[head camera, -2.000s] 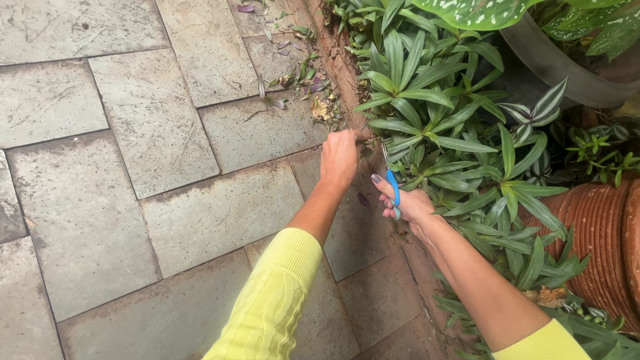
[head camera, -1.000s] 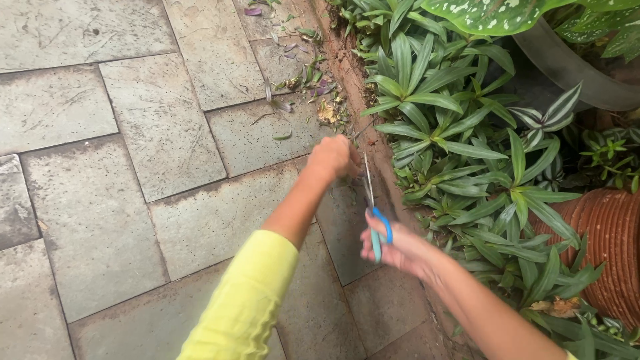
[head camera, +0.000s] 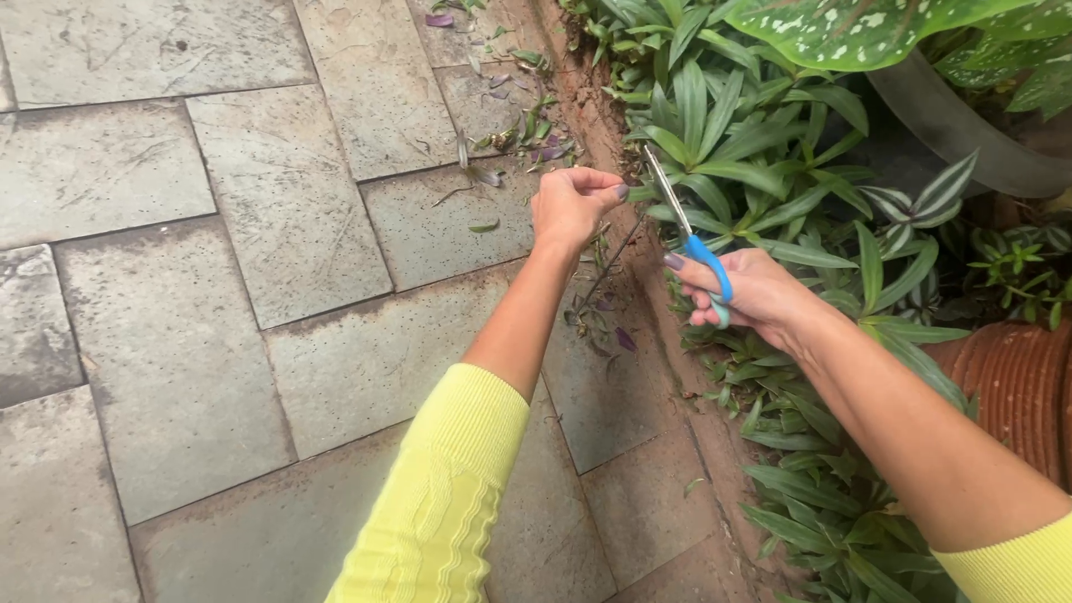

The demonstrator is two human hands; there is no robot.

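Note:
My left hand [head camera: 576,205] pinches the tip of a narrow green leaf [head camera: 643,193] at the edge of the leafy border plants [head camera: 712,126]. In my right hand [head camera: 737,289] is a pair of scissors [head camera: 670,194] with blue and pale green handles. The blades point up and to the left, just right of the pinched leaf, and look nearly closed together. A thin dark stem [head camera: 615,255] with small leaves lies below my left hand on the paving.
Cut leaves and purple bits [head camera: 548,154] litter the stone paving [head camera: 452,218] beside the reddish raised edging [head camera: 603,126]. A ribbed terracotta pot [head camera: 1017,394] stands at the right. Large white-spotted leaves [head camera: 863,29] overhang the top right.
My left hand has moved up and right to the border plants and now pinches a leaf. The scissors have moved up beside it. A thin stem now shows on the paving below.

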